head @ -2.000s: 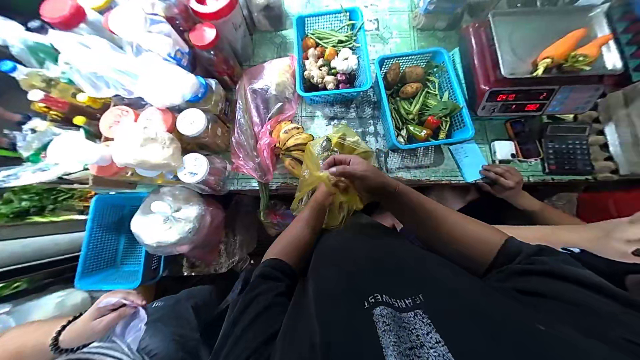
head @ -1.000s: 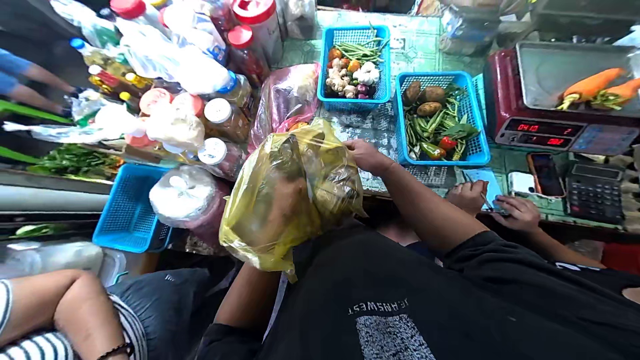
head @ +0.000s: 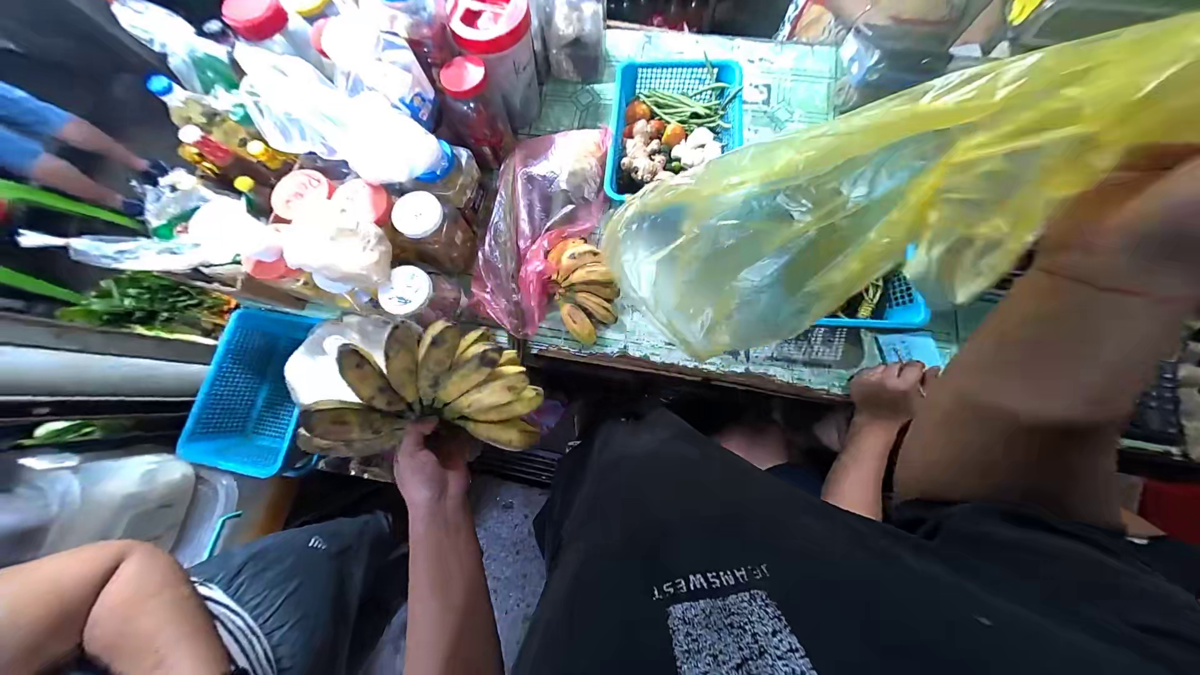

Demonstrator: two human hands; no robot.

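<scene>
A large hand of yellow bananas with dark blotches point(head: 469, 380) is in my left hand point(head: 433, 461), which grips it by the stem end, left of my body. My right hand point(head: 1125, 206) is raised at the far right and blurred, shut on a yellow translucent plastic bag point(head: 797, 216). The bag stretches leftward over the table, with no bananas visible inside. On the table's front edge lies a smaller bunch of bananas point(head: 586, 289), against a pink plastic bag point(head: 544, 206).
Behind are a blue basket of vegetables point(head: 617, 141) and another blue basket point(head: 914, 305) partly under the yellow bag. Jars and bottles point(head: 431, 220) crowd the left, above an empty blue basket point(head: 211, 412). A seated person's arm point(head: 122, 600) is lower left; another person's hand point(head: 886, 389) rests at the table edge.
The large bunch of bananas is now out in the open in my left hand. My right hand has moved right and up with the yellow bag, which earlier was around my left hand.
</scene>
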